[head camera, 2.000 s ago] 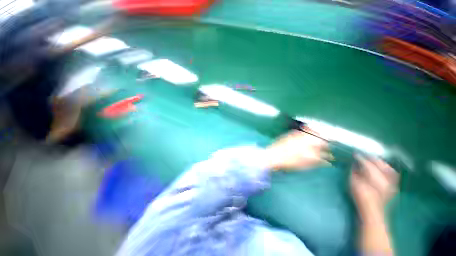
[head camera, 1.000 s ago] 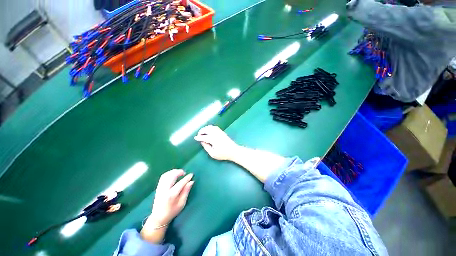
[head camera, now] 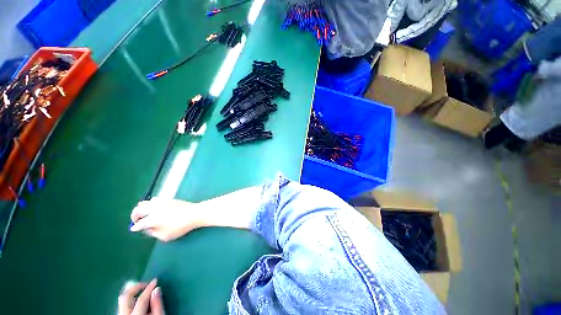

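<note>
My right hand [head camera: 165, 219] is closed around the tip end of a wire harness [head camera: 162, 163] on the green belt. The harness's dark lead runs away from my fingers to a thick black cluster with pale and coppery tips. My left hand [head camera: 141, 299] is at the bottom edge, cut off by it, fingers slightly apart, with nothing visible in it. Black housings [head camera: 253, 101] lie heaped on the green bench strip, beyond my right forearm. A second harness [head camera: 184, 59] with a blue and red tip lies farther along the belt.
An orange-red tray [head camera: 69, 98] heaped with harnesses stands at left. Right of the bench edge are a blue bin [head camera: 382, 138] holding harnesses and an open cardboard box [head camera: 452, 240] of black parts. A neighbouring worker's grey sleeve [head camera: 350, 27] is at the top; another person is at far right.
The view has turned right. My right hand, empty before, has taken hold of the harness's tip end. My left hand now sits lower, partly out of the picture.
</note>
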